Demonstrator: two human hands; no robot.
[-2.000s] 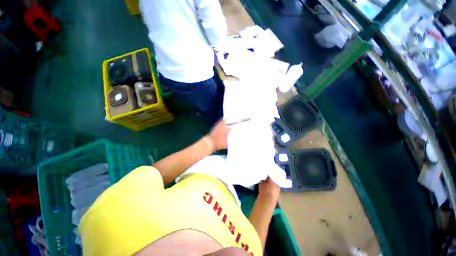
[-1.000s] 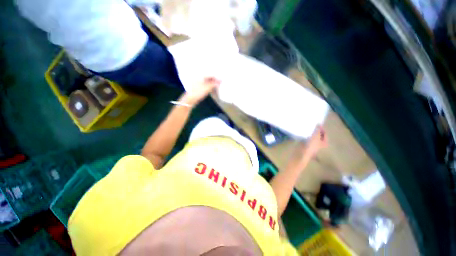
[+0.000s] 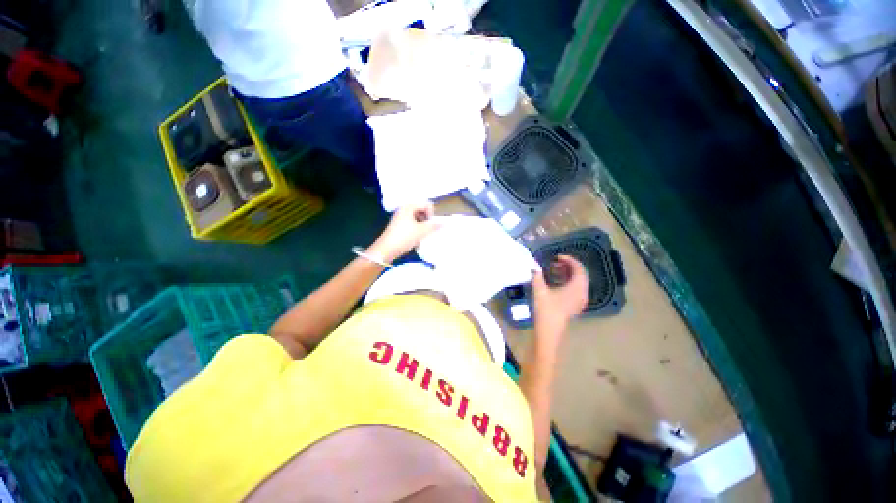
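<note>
A limp white bag (image 3: 472, 257) lies bunched in front of my body, between my hands. My left hand (image 3: 408, 232) pinches its upper left edge. My right hand (image 3: 564, 287) has curled fingers over a dark fan unit (image 3: 601, 275), with the thumb side at the bag's right corner; its grip is unclear. This unit lies grille up, partly hidden by my hand and the bag. A second dark fan unit (image 3: 536, 162) lies behind it, its bright squares facing me. A stack of white bags (image 3: 428, 157) lies beyond my left hand.
A coworker in white (image 3: 265, 44) stands at the upper left beside a yellow crate (image 3: 257, 218) of tan and black units. A green crate (image 3: 196, 319) is at my left. A black device (image 3: 637, 472) lies at the bench's near right. A green post (image 3: 588, 54) rises beyond the bench.
The long white sheet stretched between my hands is now a smaller, bunched bag near my body. My right hand has moved left and away from me, over the nearer fan unit. The view has shifted.
</note>
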